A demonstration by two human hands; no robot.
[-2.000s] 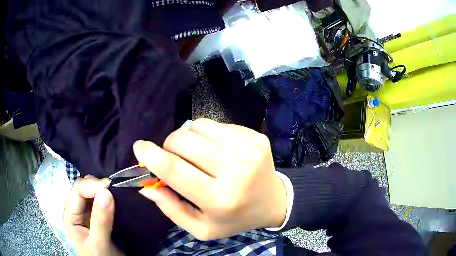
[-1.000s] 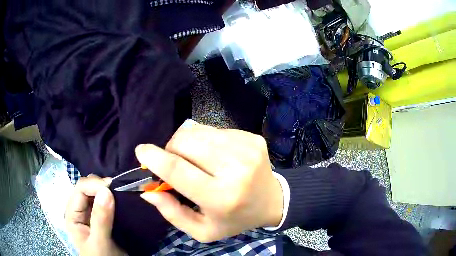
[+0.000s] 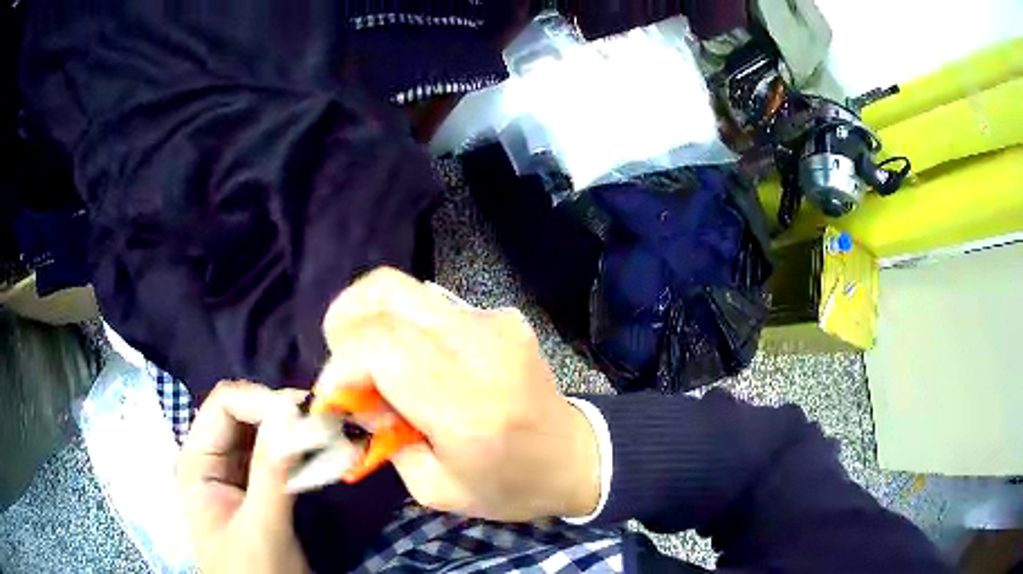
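A dark purple-black jacket (image 3: 213, 213) lies over my lap and fills the left and middle of the view. My right hand (image 3: 449, 392) holds thread snips (image 3: 376, 432) with orange handles. Their silver blades are blurred and lie right beside my left fingertips. My left hand (image 3: 241, 482) pinches the jacket's edge between thumb and fingers at the lower left. Any thread at the blades is too small to see.
A black-and-white checked apron (image 3: 494, 544) shows under the work. White plastic bags (image 3: 611, 107) lie at the top. A dark plastic bag of blue items (image 3: 679, 269) is right of the jacket. A silver-black motor (image 3: 830, 163) and a yellow box (image 3: 849, 289) stand at the right.
My right hand has shifted slightly left and turned, bringing the snips down and closer to my left fingers. My left hand has moved slightly right.
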